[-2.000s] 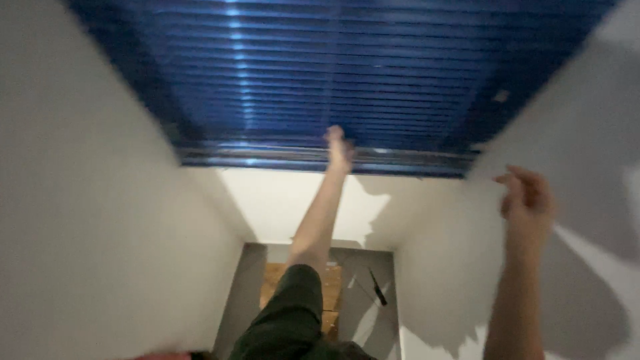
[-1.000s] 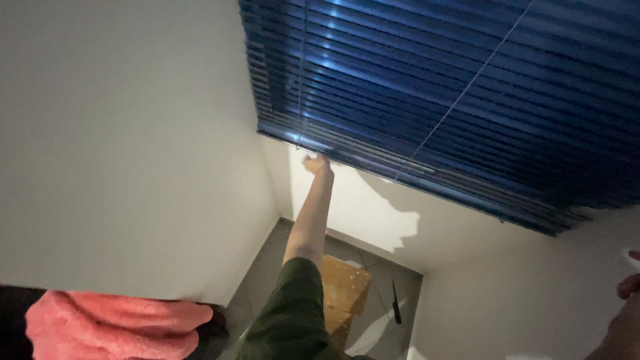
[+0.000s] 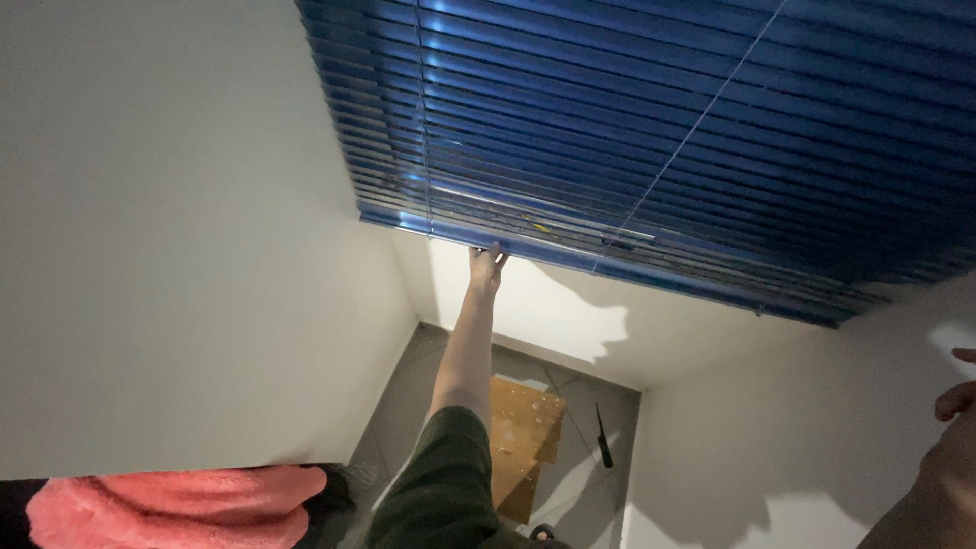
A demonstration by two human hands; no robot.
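Observation:
Blue horizontal slat blinds [image 3: 579, 114] fill the upper right, hanging between two pale walls. My left hand [image 3: 488, 263], at the end of an outstretched arm in a dark green sleeve, has its fingers at the underside of the blinds' bottom rail [image 3: 549, 252]; whether it grips the rail is hard to tell. Thin cords run down over the slats. At the right edge my right hand [image 3: 962, 385] shows only in part, near the right wall, with fingers apart and nothing seen in them.
On the grey tiled floor stands a paint-spotted wooden step or stool [image 3: 526, 427]. A knife with a black handle [image 3: 604, 446] lies to its right. A coral fluffy cloth [image 3: 175, 507] is at the lower left beside the left wall [image 3: 191, 267].
The view has swung left, bringing in the coral cloth. My left hand, in front of the slats two seconds ago, is now lower, at the bottom rail.

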